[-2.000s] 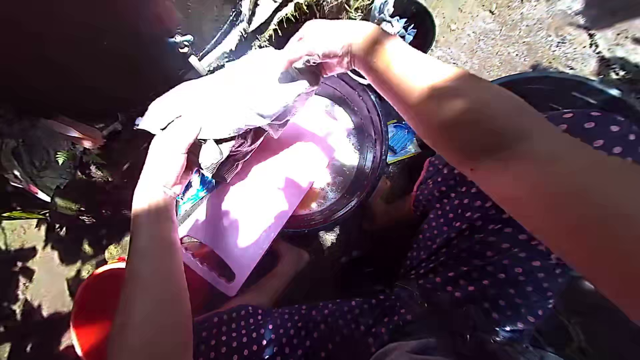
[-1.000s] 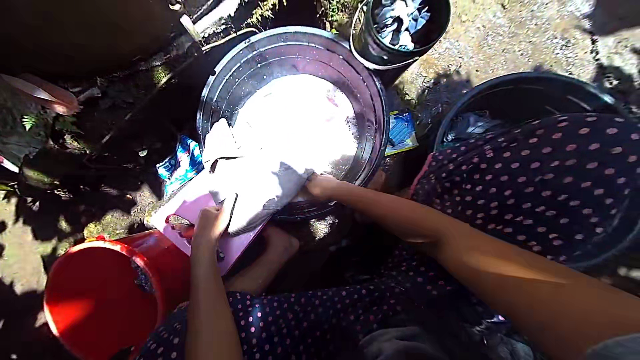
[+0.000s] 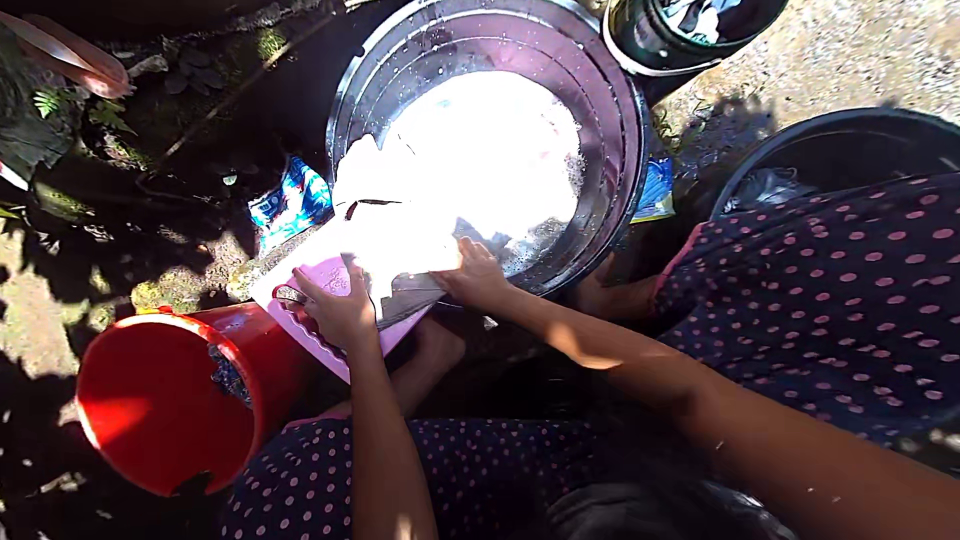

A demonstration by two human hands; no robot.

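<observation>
A pale wet cloth (image 3: 405,225), washed out by glare, lies over a pink plastic washboard (image 3: 330,276) and reaches into a large dark basin (image 3: 615,150) of sudsy water. My left hand (image 3: 337,304) rests on the board and the cloth's left edge, near the handle slot, fingers spread. At the cloth's lower right edge, beside the basin's rim, my right hand (image 3: 476,277) has its fingers closed on the fabric. The board's upper part is hidden under the cloth.
A red bucket (image 3: 255,375) lies tipped at the lower left. Blue plastic packets lie left (image 3: 292,202) and right (image 3: 657,187) of the basin. A dark bucket of cloths (image 3: 637,52) stands at the upper right, another dark tub (image 3: 731,176) at the right.
Two seconds ago both hands held the cloth up above the board and basin. Now the cloth lies down on the board, and both hands are lower. The view has shifted.
</observation>
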